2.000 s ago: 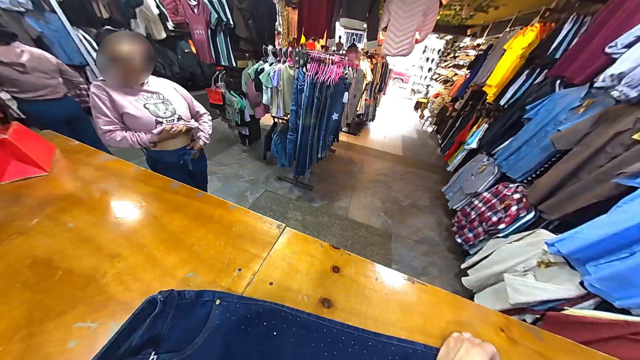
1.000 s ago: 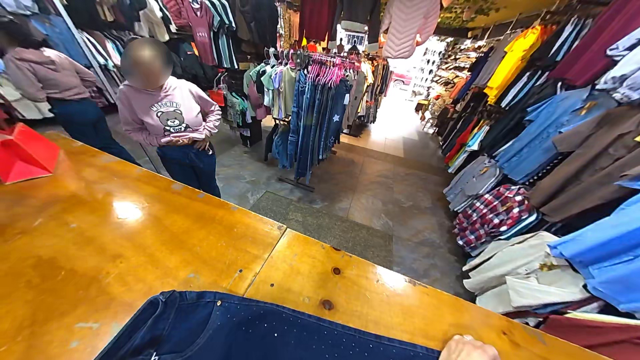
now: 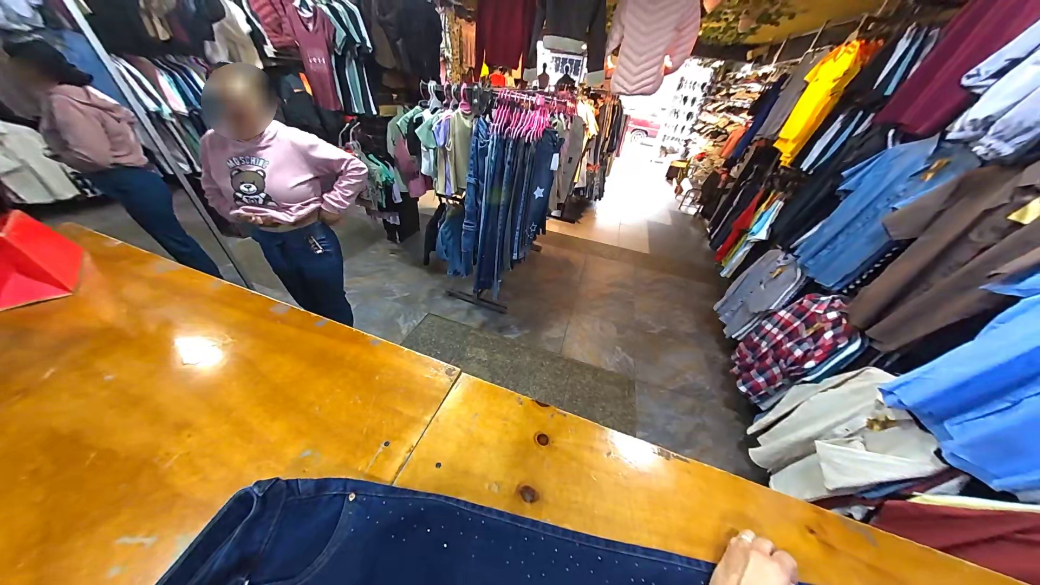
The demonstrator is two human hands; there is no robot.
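Observation:
A pair of dark blue denim jeans point(image 3: 455, 540) lies on the varnished wooden counter point(image 3: 284, 406) at the bottom of the view, with small shiny studs and a rivet near its pocket. My right hand point(image 3: 754, 561) is at the lower right, at the far edge of the jeans, with its fingers curled; the lower part is cut off by the frame. Whether the fingers pinch the cloth cannot be made out. My left hand is out of view.
A person point(image 3: 284, 187) in a pink sweatshirt stands beyond the counter beside a mirror. A red object point(image 3: 36, 260) sits at the counter's left end. A rack of jeans point(image 3: 508, 195) stands on the floor; shirts point(image 3: 877, 203) hang along the right.
The person in pink has shifted right since the first frame, and now holds the sweatshirt's hem up with an elbow out. My right hand and the jeans stay in place.

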